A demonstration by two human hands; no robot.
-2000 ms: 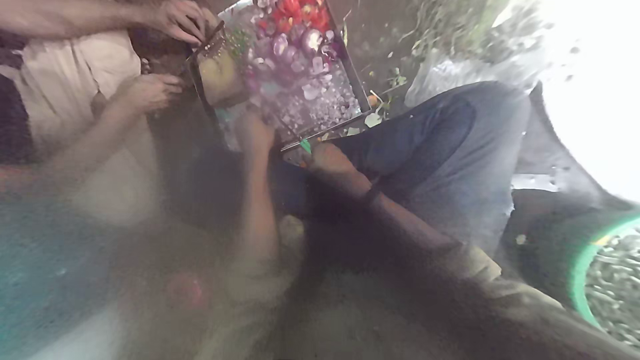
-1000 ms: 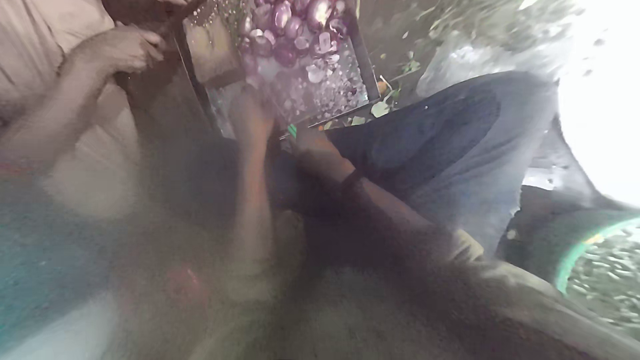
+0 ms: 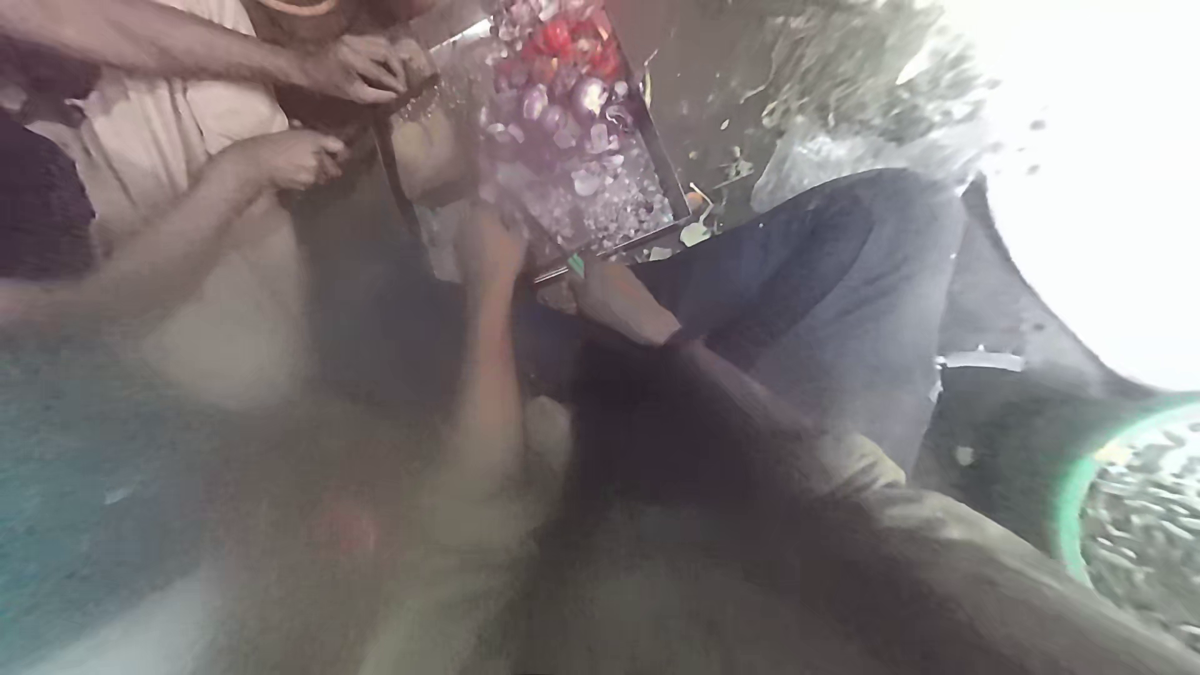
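A shallow dark-edged tray holds purple onions, red pieces that look like tomatoes and finely chopped pale pieces. My left hand is over its near left part, fingers blurred, so what it holds is not clear. Just right of it, at the tray's near edge, my right hand is closed around a small green object, perhaps a knife's handle; a thin pale line runs beside it. A yellowish block or board lies at the tray's left side.
Another person's two hands are left of the tray, near its corner. My bent knee in jeans lies to the right. Beyond it are a clear plastic bag and a heap of greens. A green-rimmed container of small pieces stands lower right.
The view swung away and back, with the red pieces out of sight one second ago. My two hands stay close together at the tray's near edge.
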